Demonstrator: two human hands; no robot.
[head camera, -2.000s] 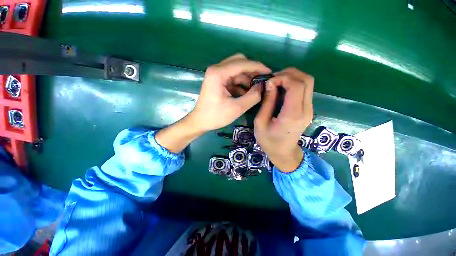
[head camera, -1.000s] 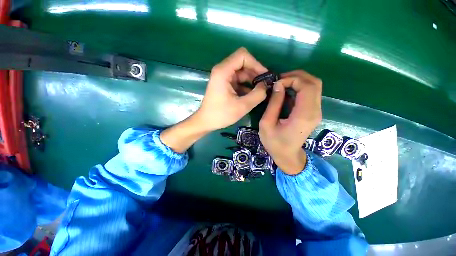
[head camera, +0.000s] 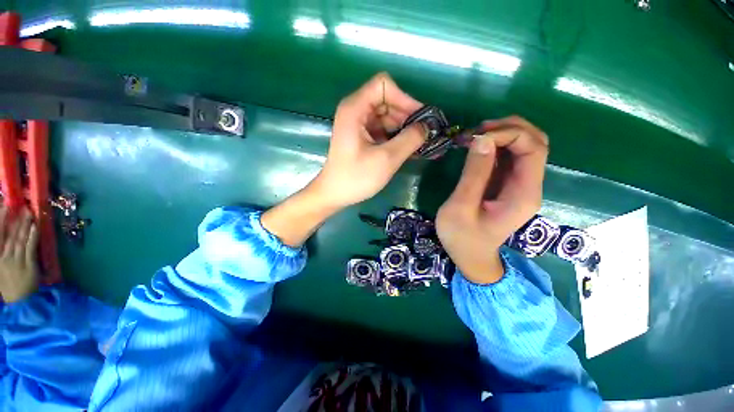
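My left hand grips a dark camera unit with silver edges between thumb and fingers, held above the far edge of the work surface. My right hand pinches a thin dark strand with a small yellowish bit at the unit's right side. Whether the strand is joined to the unit is too small to tell. Several square camera units with silver faces and dark round centres lie in a pile below my hands, partly hidden by my right hand. More units lie right of that hand.
A white paper sheet lies at right, a unit at its corner. A grey metal bar comes from the left. Red trays, small dark parts and another person's hand are at left. The glossy green belt runs beyond.
My right hand has moved right, away from my left hand, and the gripped unit shows more. The red trays at left have shifted and another person's hand has appeared there.
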